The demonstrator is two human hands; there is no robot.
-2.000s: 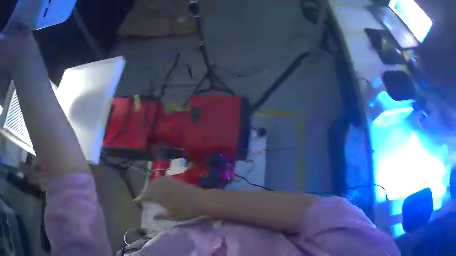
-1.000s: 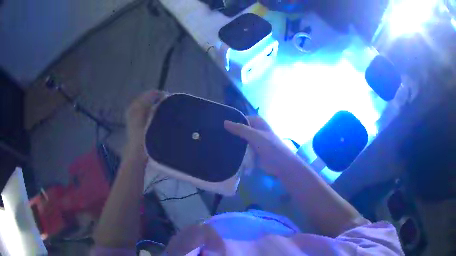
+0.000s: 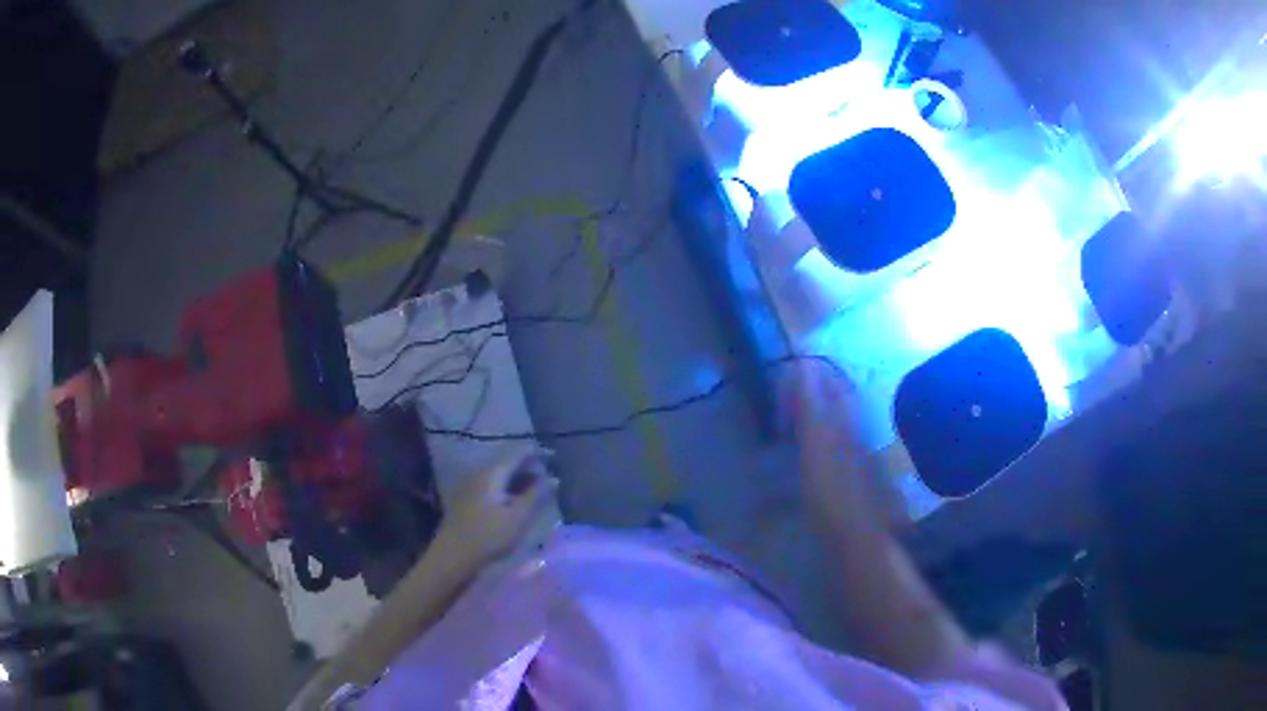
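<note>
Several white electronic units with black rounded faces stand on the brightly lit bench. One unit is at the middle of the bench, another nearer me, one at the far end and one at the right edge. My left hand is low in front of my smock, above the white base plate, its fingers curled; I cannot tell whether it holds anything. My right hand is blurred at the bench's near-left edge, touching no unit that I can make out.
The red machine stands at the left on its white base plate, with a white board at the far left. Thin black cables run from it toward the bench. A tripod stands behind. A lamp glares at right.
The unit held in both hands a second ago is out of them, and a further unit stands mid-bench. My hands have parted, the left moving down. The view has shifted.
</note>
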